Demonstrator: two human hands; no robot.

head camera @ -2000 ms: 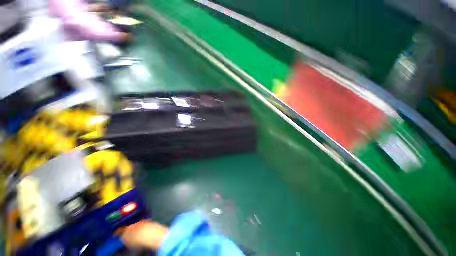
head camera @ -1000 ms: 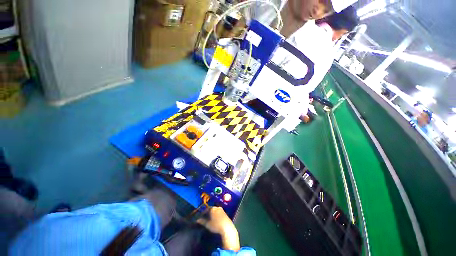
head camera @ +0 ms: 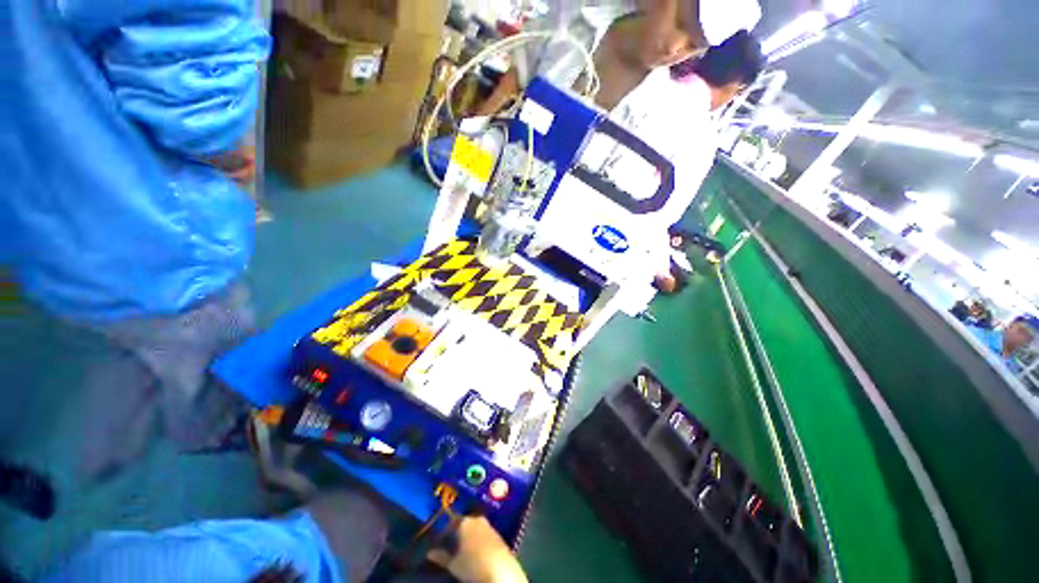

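A benchtop press has a blue base (head camera: 412, 438) and a black-and-yellow bed (head camera: 501, 290). An orange insert (head camera: 399, 346) with a dark round centre sits on its white plate (head camera: 456, 370). A small black housing (head camera: 476, 411) with a pale rim sits at the plate's right. My right hand (head camera: 484, 555) is at the press's front right corner, below the green and red buttons, beside orange cables; its fingers are partly hidden and its grip is unclear. A blue sleeve (head camera: 217, 551) shows at the bottom left; my left hand cannot be made out.
A black compartment tray (head camera: 684, 484) with shiny-rimmed parts lies right of the press. A green conveyor (head camera: 843, 421) with metal rails runs beyond it. A person in blue (head camera: 137, 171) stands at the left. A person in white (head camera: 672, 125) is behind the press. Cardboard boxes (head camera: 330, 114) stand behind.
The view has swung from the bench to the press, then shifted slightly. A person in blue has come into view at the left. My right hand stays at the press's front right corner.
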